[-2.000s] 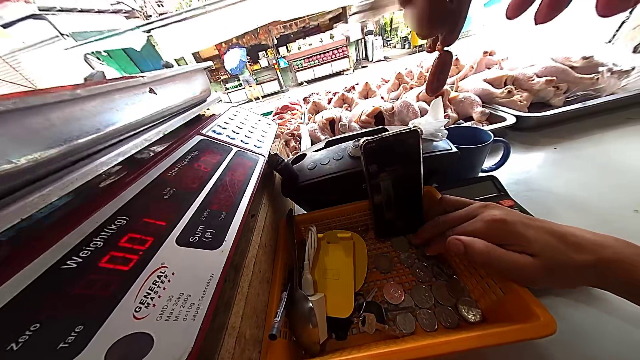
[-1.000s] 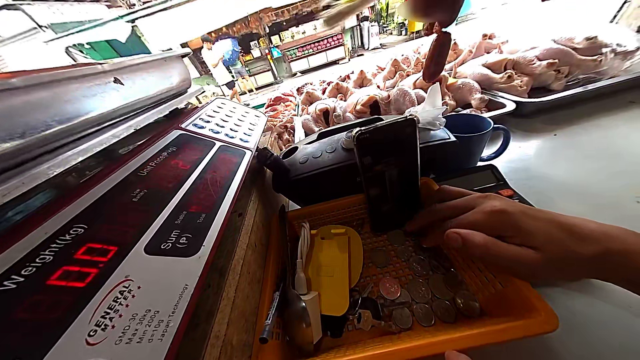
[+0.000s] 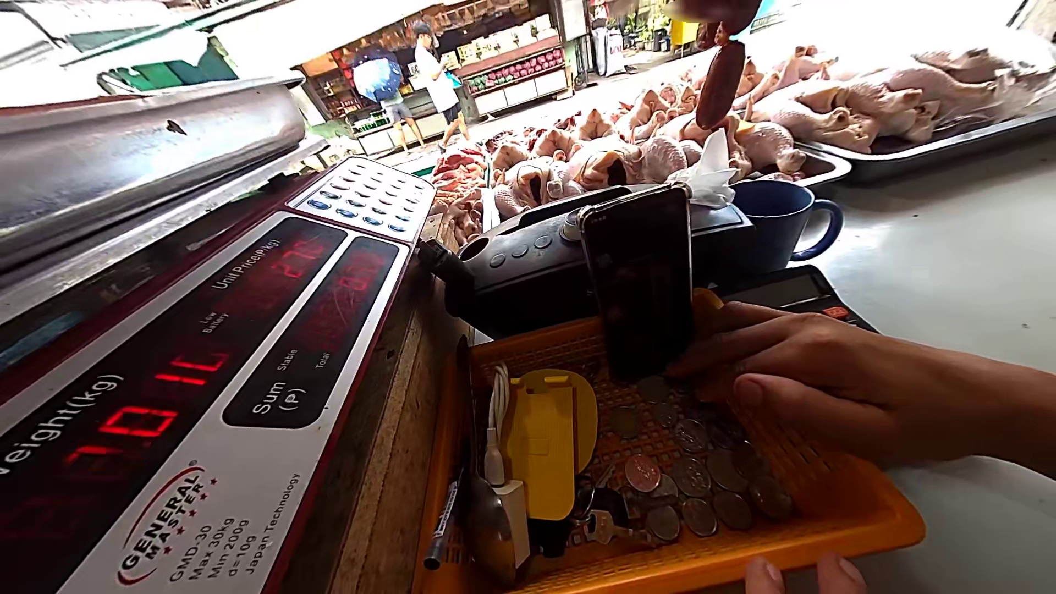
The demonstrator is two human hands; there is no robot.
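Observation:
From the right my right hand [image 3: 813,384] reaches over an orange plastic basket [image 3: 874,528], its fingers low beside a smartphone [image 3: 643,280] that stands upright. Shadow hides what the fingertips touch. Coins [image 3: 691,476] lie in the basket below the hand. Two fingertips, apparently my left hand [image 3: 800,576], show at the bottom edge by the basket's front rim; the rest is out of view. Left of the coins are keys [image 3: 606,526], a yellow plastic item [image 3: 540,445], a white charger with cable [image 3: 511,516], a metal spoon [image 3: 488,528] and a pen [image 3: 443,524].
A digital scale [image 3: 198,396] with lit red digits fills the left. Behind the basket are a black device [image 3: 528,268], a blue mug [image 3: 775,219] and a calculator [image 3: 796,289]. Raw chickens [image 3: 610,161] lie beyond; sausages [image 3: 720,87] hang above. Two people [image 3: 433,78] are in the background.
Fingertips have come into view at the bottom edge. The scale's red digits have changed. A person in a white top has come into view in the background. My right hand stays beside the phone.

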